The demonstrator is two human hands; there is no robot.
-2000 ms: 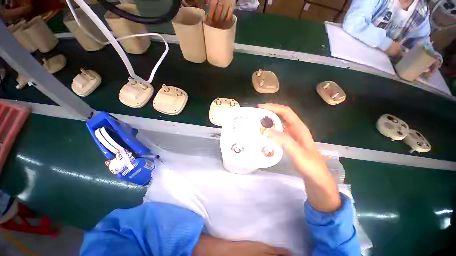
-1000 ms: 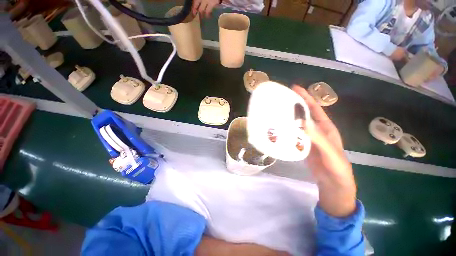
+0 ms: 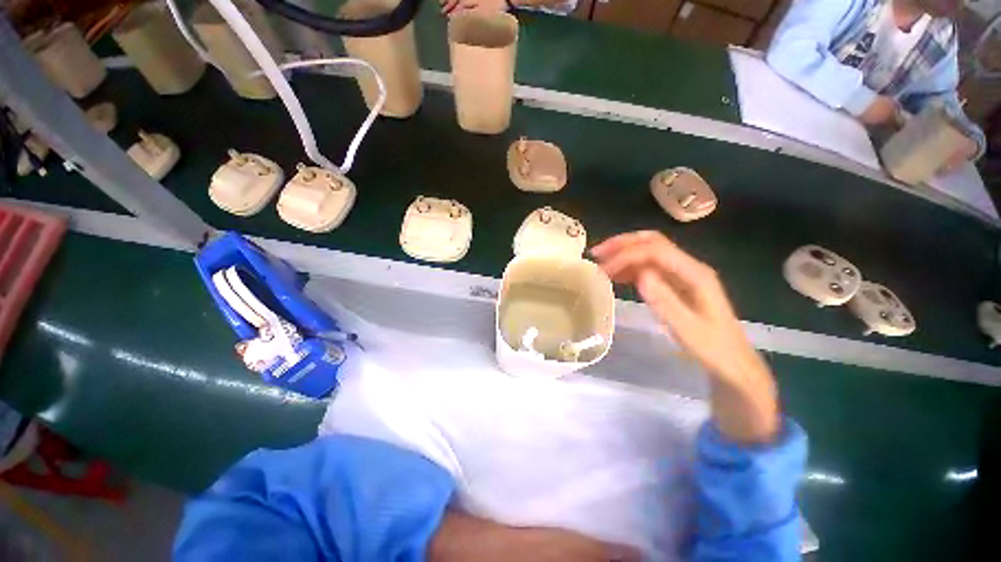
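Observation:
A beige housing (image 3: 554,318) stands upright on the whitish sheet (image 3: 439,406) at the bench edge, its mouth open, with small white pieces inside. An end cap (image 3: 551,233) lies with its posts up on the belt directly behind it, partly hidden by the housing's rim. My right hand (image 3: 686,313) is bare and empty, fingers apart, just right of the housing and cap. My left forearm in a blue sleeve crosses the bottom; my left hand is out of the picture.
More end caps (image 3: 436,228) and tall housings (image 3: 483,75) stand on the dark green belt. A white cable (image 3: 291,104) hangs over it. A blue dispenser (image 3: 269,318) is at left, a salmon tray (image 3: 20,263) far left. A person (image 3: 867,66) sits across, holding a housing.
The end cap has left my right hand, and one now lies behind the housing. My right hand is lower and empty. Caps and housings on the belt have shifted left.

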